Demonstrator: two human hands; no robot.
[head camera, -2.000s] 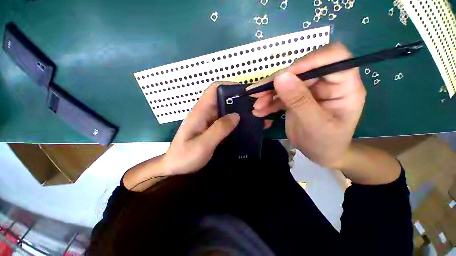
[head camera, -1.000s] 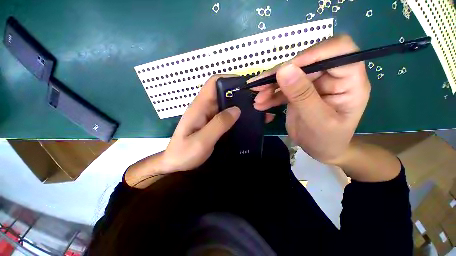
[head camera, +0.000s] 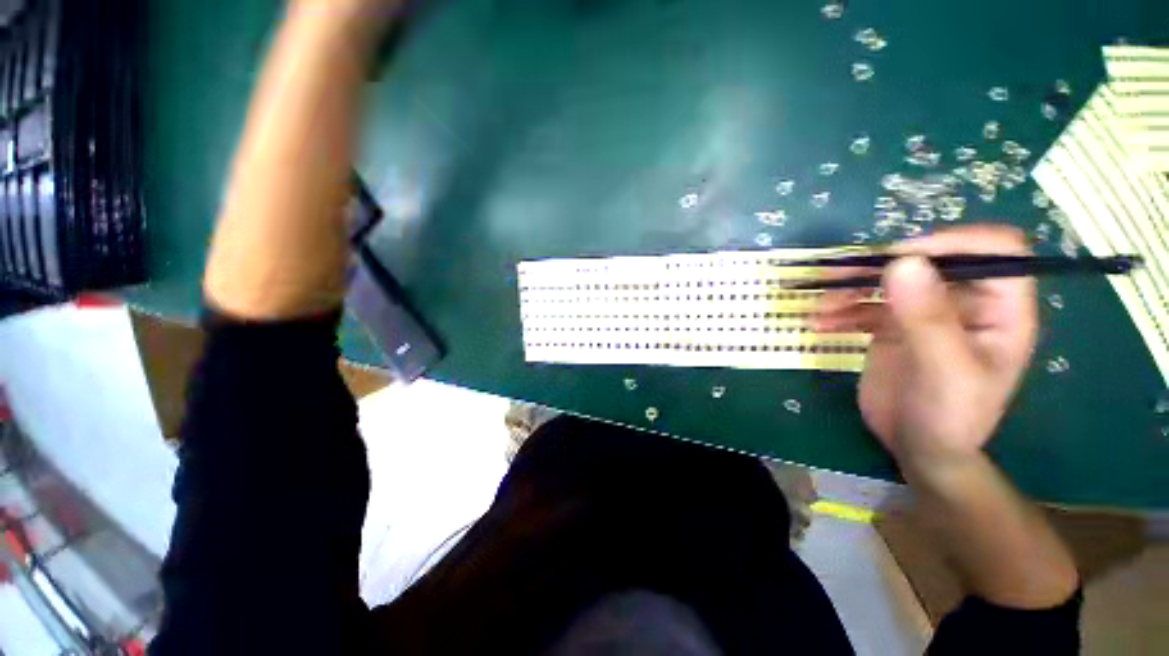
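Note:
My right hand (head camera: pixel 949 340) holds the thin black tweezers (head camera: pixel 1000 267), their two tips apart over the right part of a pale dot sheet (head camera: pixel 654 311) that lies flat on the green mat. My left arm reaches up across the left side. My left hand (head camera: pixel 346 10) is blurred and cut off by the top edge; a dark shape shows beside it, too blurred to name. A black plastic housing (head camera: pixel 391 320) lies on the mat, partly hidden behind the left forearm.
Tiny pale rings (head camera: pixel 923 192) are scattered on the mat (head camera: pixel 538 154), several below the sheet. More dot sheets (head camera: pixel 1102 192) lie at the right edge. Stacked shiny black trays (head camera: pixel 96 154) stand at the far left. A brown cardboard box (head camera: pixel 160 365) is below the bench edge.
The view has turned left. My left hand has moved from the middle to the upper left, and the housing it held is no longer seen at the middle. The tweezers have opened over the sheet.

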